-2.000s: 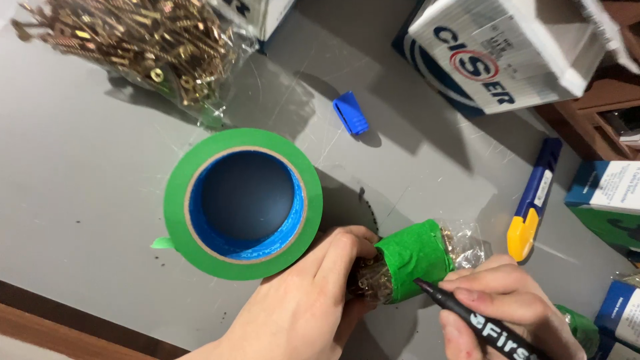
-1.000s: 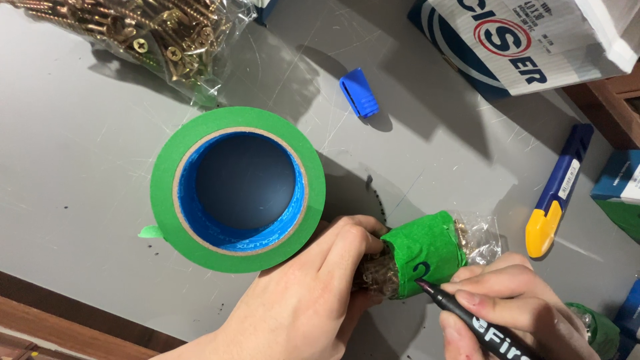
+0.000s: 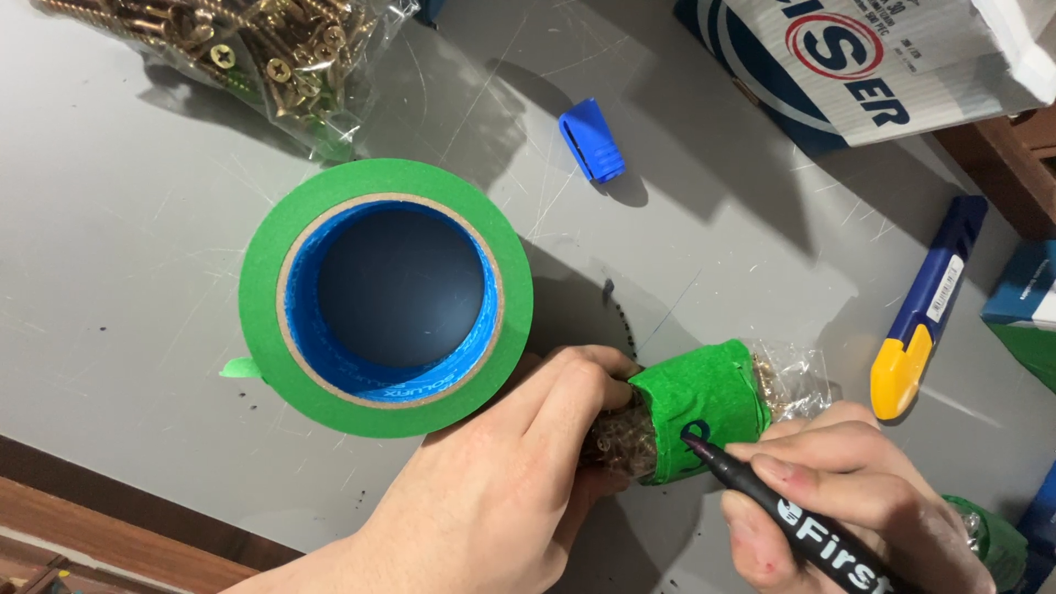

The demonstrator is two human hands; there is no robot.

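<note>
My left hand (image 3: 528, 454) grips the near end of a small clear plastic bag of screws (image 3: 619, 437), which has green tape (image 3: 701, 400) wrapped round its middle. Dark marker strokes show on the tape. In my right hand (image 3: 858, 495) is a black marker (image 3: 784, 503), its tip touching the tape at the strokes. Beside my left hand, a large roll of green tape (image 3: 503, 247) with a blue core has a short loose end at its lower left.
A blue cap-like plastic piece (image 3: 592, 140) lies beyond the roll. Further out are a bag of brass-coloured screws (image 3: 280, 66), a printed cardboard box (image 3: 874, 74), and a blue and yellow utility knife (image 3: 928, 309). Another green-taped bag (image 3: 986, 528) is at lower right.
Two seconds ago the green tape showed no clear mark; dark strokes have appeared under the marker tip. The left hand keeps its hold on the bag. The view has moved closer.
</note>
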